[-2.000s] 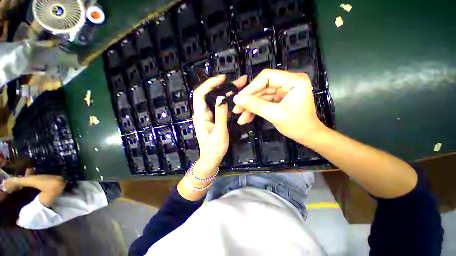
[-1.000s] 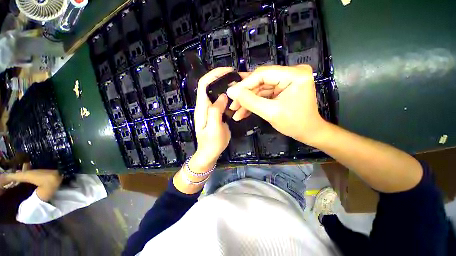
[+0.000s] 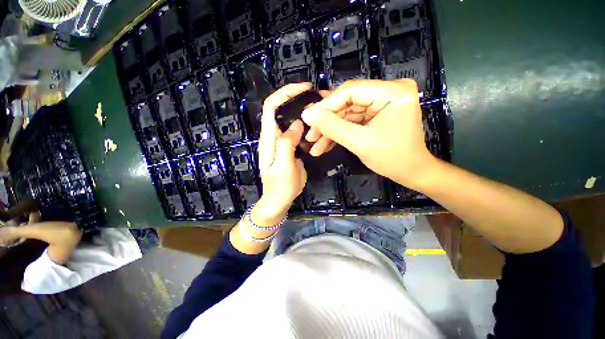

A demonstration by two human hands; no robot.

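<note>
My left hand holds a black phone housing above the tray, its fingers around the far side and its thumb on the near edge. My right hand is at the housing's right side, thumb and forefinger pinched together over it. Whether a small part is between those fingertips cannot be told. The shiny black blister tray lies flat under both hands, with rows of black housings in its pockets. One pocket just beyond my left hand looks empty.
The green bench carries pale scraps on both sides. A stack of black trays stands at left, beside another person's arm. A white fan is at top left. Cardboard boxes are below the edge.
The view has shifted slightly, moving the tray and fan in the picture. The housing has tilted a little in my left hand. Both hands stay together at it. A shoe seen earlier below is gone.
</note>
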